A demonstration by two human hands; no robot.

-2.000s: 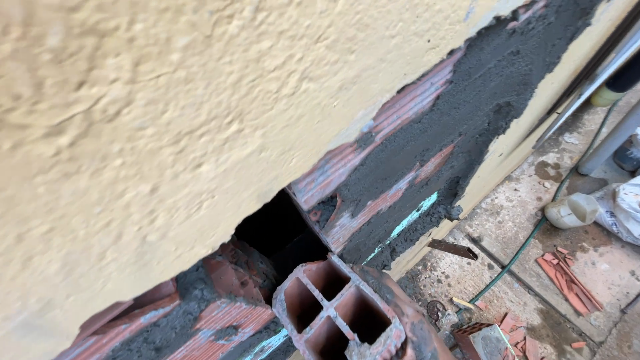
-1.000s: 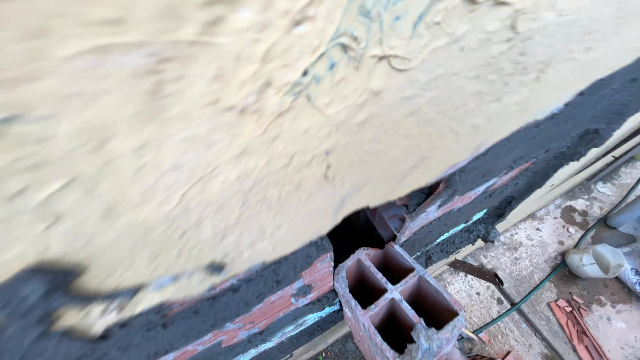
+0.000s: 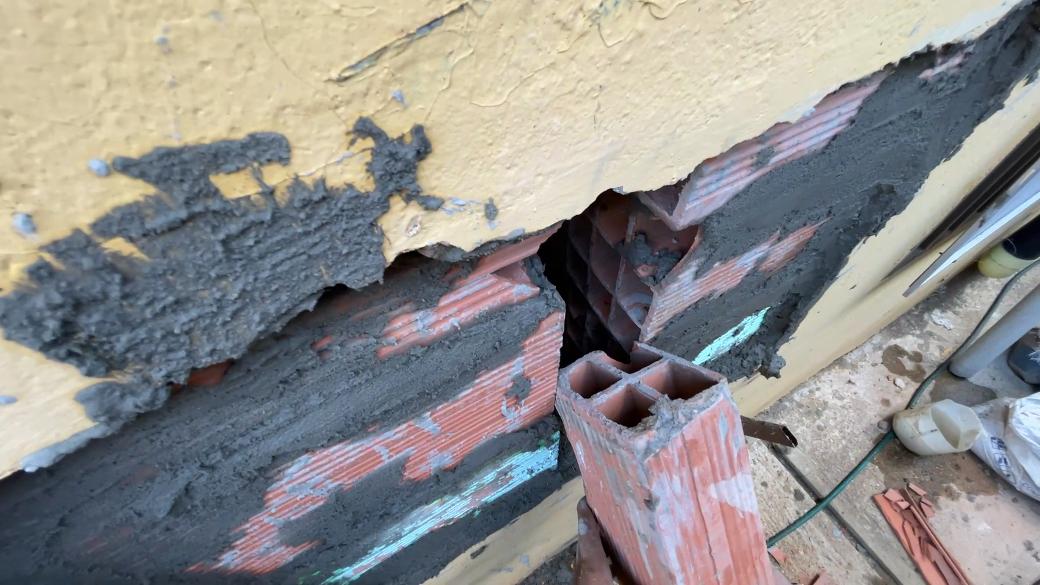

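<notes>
A hollow red clay brick [image 3: 666, 479] stands end-up at the bottom centre, its open cells upward and its ribbed side streaked with grey mortar. Fingers of my left hand [image 3: 593, 548] press against its lower left side; the rest of that hand is out of frame or hidden. My right hand cannot be made out. Just behind the brick's upper end is a dark opening [image 3: 597, 284] in the wall, with broken hollow bricks inside. Grey mortar [image 3: 187, 455] covers much of the exposed brickwork on both sides, and more is smeared on the yellow painted plaster [image 3: 504, 130].
On the concrete floor at the right lie a green hose [image 3: 857, 471], a whitish plastic container [image 3: 934, 428], a white sack [image 3: 1011, 443] and red clay shards [image 3: 922, 528]. A thin metal strip [image 3: 768, 431] juts out behind the brick. Pipes or bars run beside the wall.
The brick has turned to a more upright pose, showing more of its long side. The view has shifted, bringing the smeared mortar at the left into sight.
</notes>
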